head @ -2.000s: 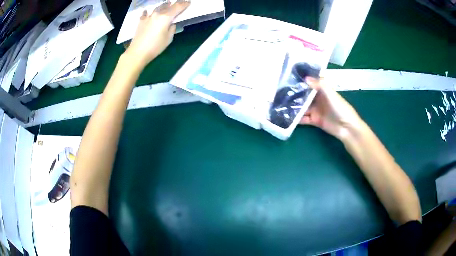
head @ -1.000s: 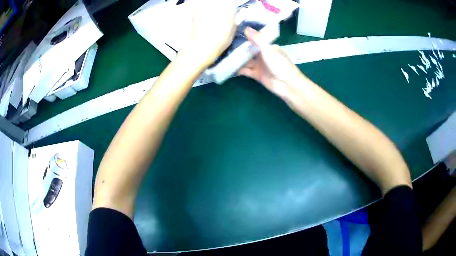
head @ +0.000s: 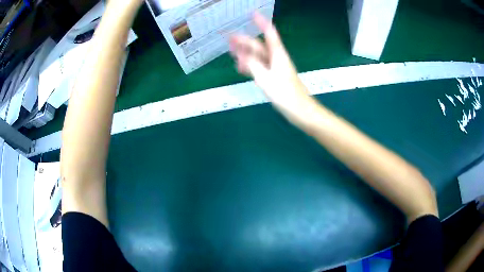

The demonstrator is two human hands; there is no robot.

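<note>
A white retail box point(head: 217, 29) with fine print and a small brown picture on the side facing me lies on the dark green belt at the top centre, cut off by the top edge. My right hand point(head: 262, 58) is just in front of the box, blurred, with its fingers apart and nothing in them. My left hand is cut off by the top edge; only the wrist and forearm show, left of the box, so its hold cannot be seen. The inner tray with its leaflet is not visible.
Another white box point(head: 373, 26) stands upright at the top right. White boxes point(head: 61, 71) overlap at the upper left. A pictured box point(head: 48, 212) is at the lower left. White slivers point(head: 467, 103) lie at the right. A white rail point(head: 212, 106) crosses the bench. A person's arm shows lower right.
The tray with the dark parts, earlier in my right hand, is out of sight. My right hand has let go and opened. My left hand has moved up and left, out of the picture. The printed box side now shows.
</note>
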